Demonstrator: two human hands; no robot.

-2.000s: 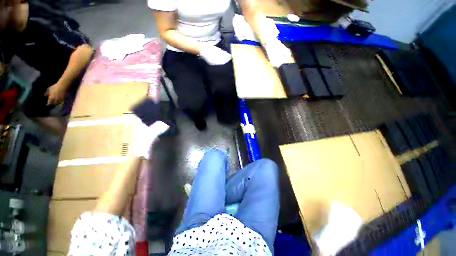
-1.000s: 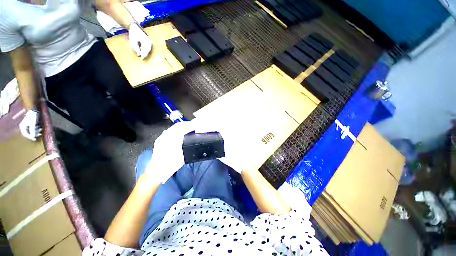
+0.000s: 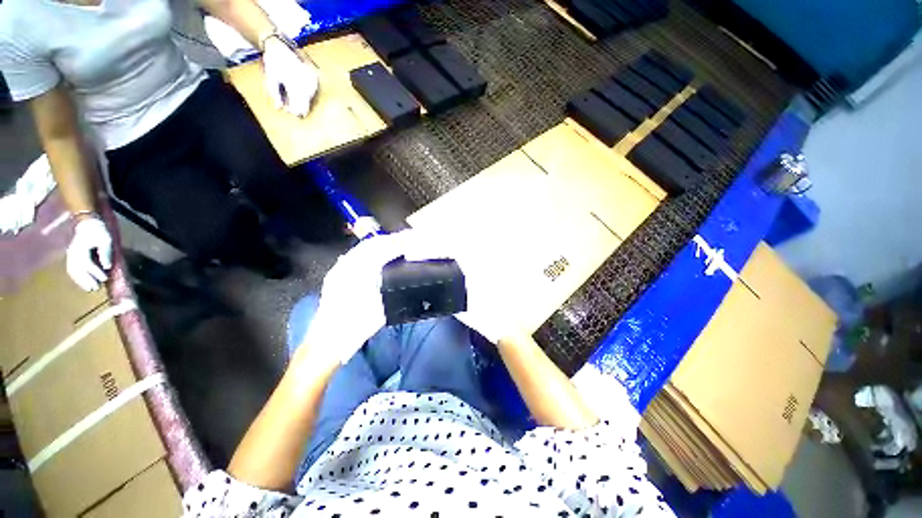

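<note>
A matt black box part (image 3: 425, 290) is held over my lap, its face with a small hole turned towards me. My left hand (image 3: 356, 288), in a white glove, grips its left side. My right hand (image 3: 487, 293), also in a white glove, is on its right side. The glove fingers blend into the bright cardboard sheet behind, so their exact outline is hard to see. That tan cardboard sheet (image 3: 536, 218) lies on the mesh belt just beyond my hands. Rows of black box parts (image 3: 662, 121) stand on the belt beyond it.
The mesh conveyor belt (image 3: 607, 304) has a blue-wrapped edge (image 3: 657, 344). A stack of cardboard sheets (image 3: 753, 369) is at the right. The cardboard-covered bench (image 3: 71, 384) is at the left. A co-worker with white gloves sits at the upper left, one hand over another sheet (image 3: 324, 111).
From the bench side and the sheet, my hands came together around the black part over my lap. Over the last second they stay there while the view shifts slightly.
</note>
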